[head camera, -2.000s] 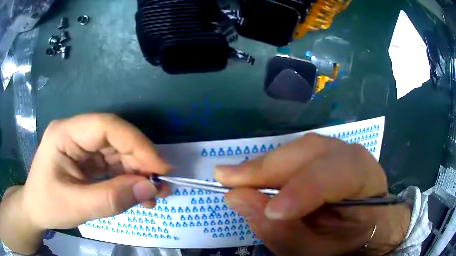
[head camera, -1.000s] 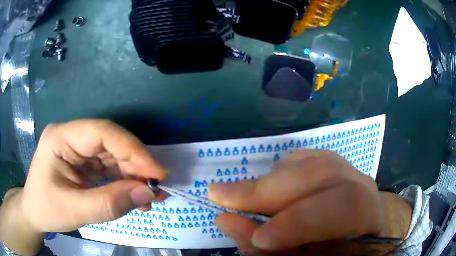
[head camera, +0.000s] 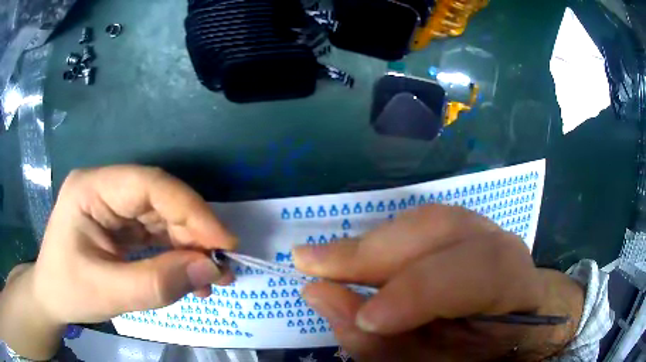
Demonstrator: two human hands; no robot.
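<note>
My left hand (head camera: 131,244) pinches a small black-and-silver component (head camera: 219,257) between thumb and index finger, above the left part of the sticker sheet. My right hand (head camera: 432,276) holds silver tweezers (head camera: 258,264) whose tips meet the component; their dark rear end shows below the palm. Whether the tips hold a sticker is too small to tell. The white release liner sheet (head camera: 244,215) lies under both hands, with rows of tiny blue die-cut stickers (head camera: 382,206) and bare patches. My right hand hides part of the rows.
Loose silver-black components (head camera: 86,63) lie upper left. A ribbed black stack of modules (head camera: 248,53) stands at top centre, beside a second stack (head camera: 375,28) with orange flex cables (head camera: 450,21). A single dark module (head camera: 409,106) lies below it. White paper (head camera: 579,74) lies far right.
The tweezers' tips stay at the component while their angle shifts slightly. My right hand has moved down and a little left since the earliest frame. My left hand has hardly moved.
</note>
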